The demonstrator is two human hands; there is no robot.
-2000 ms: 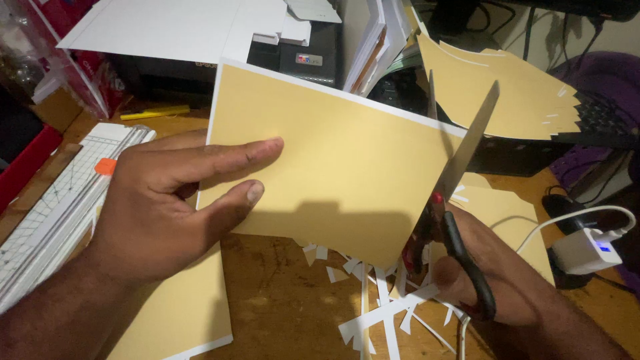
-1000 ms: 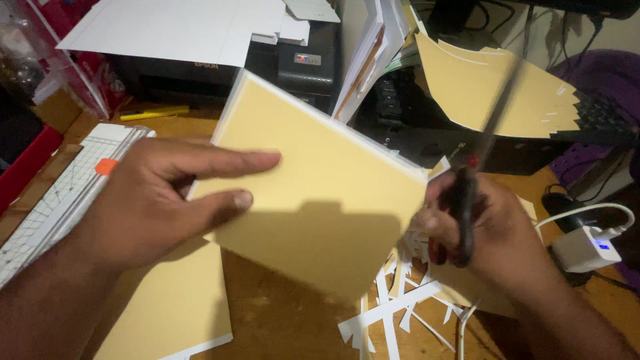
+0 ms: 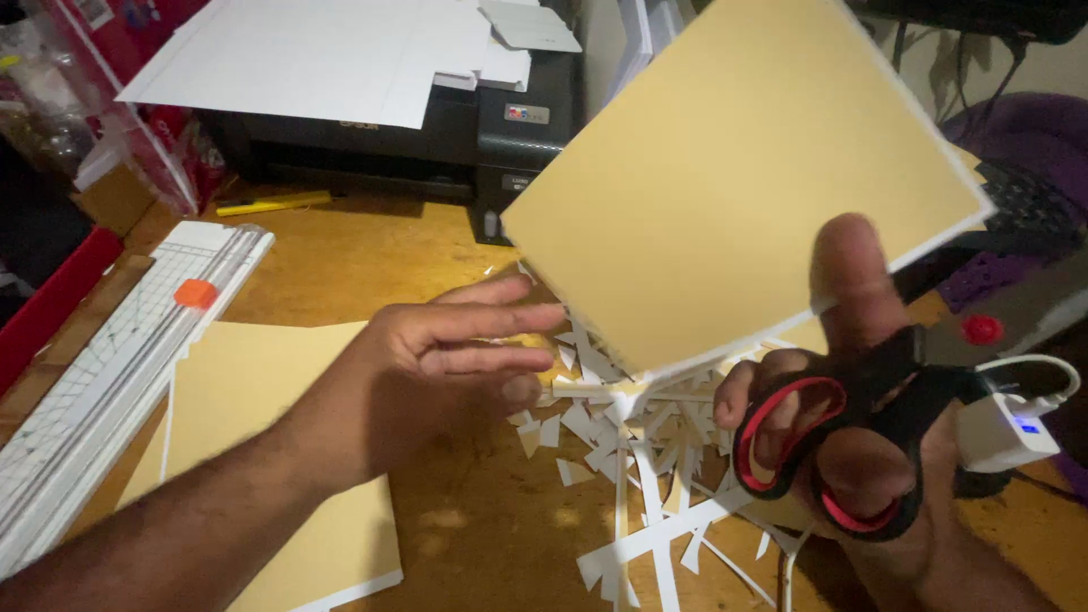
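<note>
A tan paper sheet with white edges (image 3: pixel 731 187) is tilted up at the upper right, its lower edge at the thumb of my right hand (image 3: pixel 858 408). That hand also holds a pair of scissors with black and red handles (image 3: pixel 790 425), the blades pointing right. My left hand (image 3: pixel 459 357) has its fingers apart beside the sheet's lower left edge, holding nothing. Below my left forearm lie more tan sheets (image 3: pixel 280 544). White paper offcuts (image 3: pixel 654 510) are scattered on the wooden table between the hands.
A white paper trimmer (image 3: pixel 110 374) with an orange slider lies at the left. Behind are a black printer (image 3: pixel 365 161) with white paper on top and a yellow cutter knife (image 3: pixel 272 203). A white charger (image 3: pixel 1007 429) with a cable is at the right, close to my right hand.
My left hand has let go of the tan sheet, which is now turned and further to the right with my right hand. The scissors have swung round, handles towards the left.
</note>
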